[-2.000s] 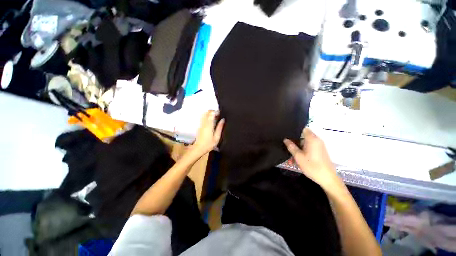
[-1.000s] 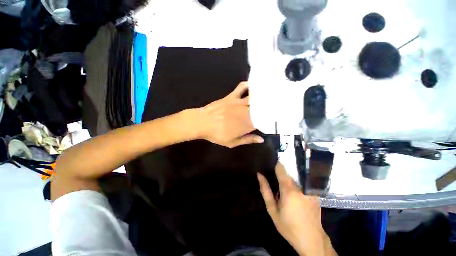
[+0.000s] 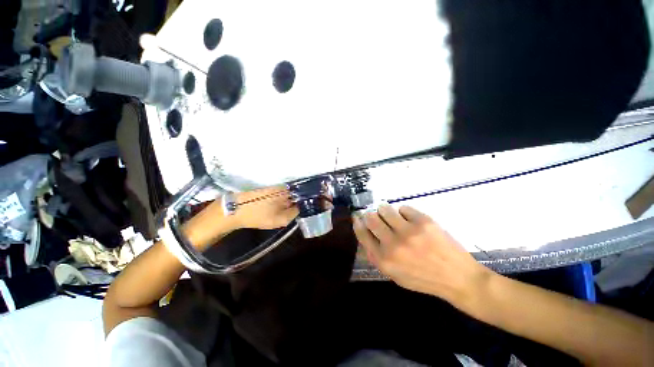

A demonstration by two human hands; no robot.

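The dark garment panel [image 3: 287, 287] lies below the white sewing machine head [image 3: 337, 86] and hangs towards my lap. My left hand [image 3: 262, 208] is at the cloth's upper part, seen partly through the shiny metal loop [image 3: 215, 271]; its fingertips are hidden behind the machine's metal parts. My right hand [image 3: 416, 247] is palm down at the table's front side, with bent fingers beside the round metal knob [image 3: 315, 223]. Its thumb and grip on the cloth are hidden. The needle and presser foot are hidden under the head.
A brown-grey cloth stack [image 3: 136, 161] stands left of the head. Pale scraps [image 3: 107, 251] and dark cloth lie further left. A large black shape [image 3: 545, 64] covers the head's right part. A small brown plate [image 3: 640, 197] lies at the far right. The curved table edge [image 3: 545, 259] runs in front.
The view has moved closer over the machine head and turned. My left hand is now behind the metal loop. My right hand has moved beside the knob, and less of the panel shows.
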